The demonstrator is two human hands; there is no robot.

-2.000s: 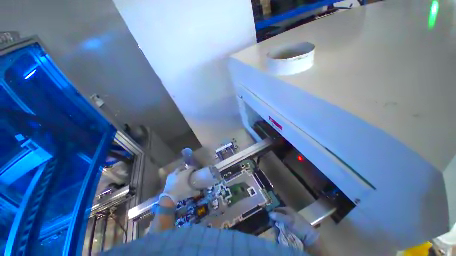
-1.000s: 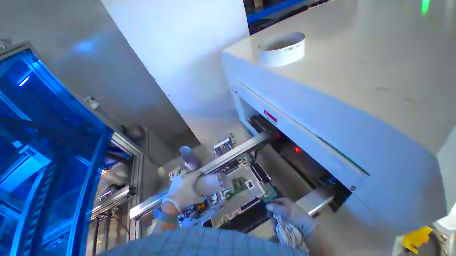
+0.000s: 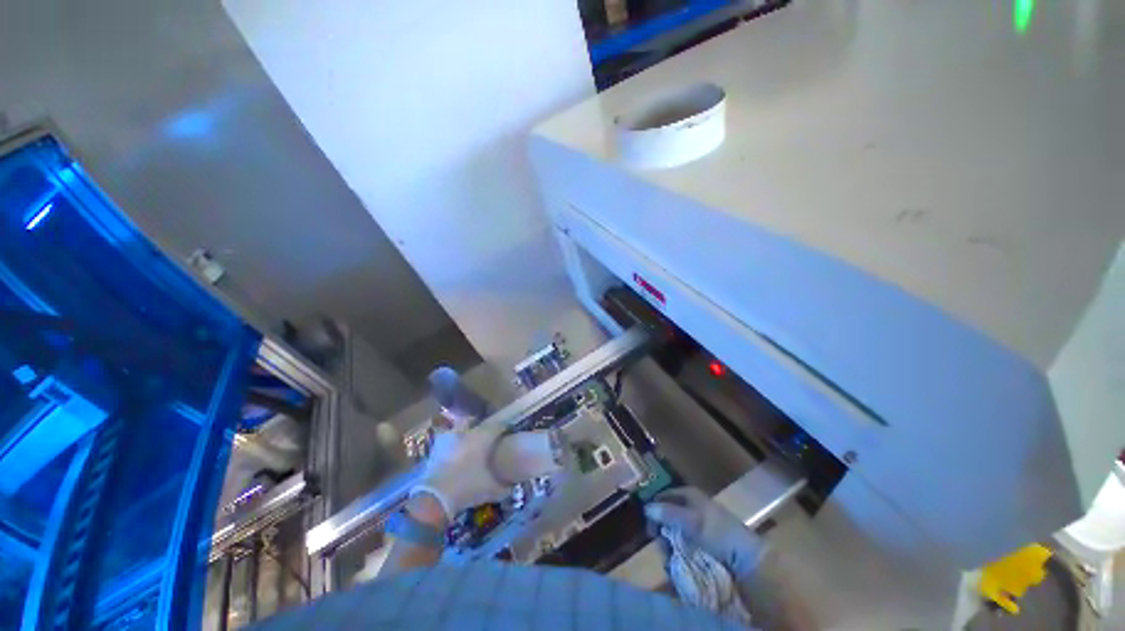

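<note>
A green circuit board [image 3: 601, 460] with pale outlines and small orange-brown parts lies in a dark carrier between metal rails. My left hand [image 3: 463, 468], in a whitish glove, is over the board's left part, its fingers around a whitish-grey cylinder [image 3: 528, 456]; the grip is blurred. The hand and cylinder hide part of the board and the rail. My right hand [image 3: 706, 524], in a grey-white glove, is at the carrier's near right corner. Striped, bunched fabric shows below it; whether this is glove or cloth, and whether the fingers hold anything, is unclear.
The far rail [image 3: 580, 372] and near rail [image 3: 765, 491] run into the slot of a large white machine [image 3: 790, 271]. A small metal bracket [image 3: 540, 362] and a blurred pale bottle or cup [image 3: 454, 392] stand behind the far rail. A blue-windowed machine [image 3: 111, 407] is at left.
My left hand has moved right and slightly down, further over the board, with the cylinder. My right hand stays by the carrier corner. The whole view has shifted a little.
</note>
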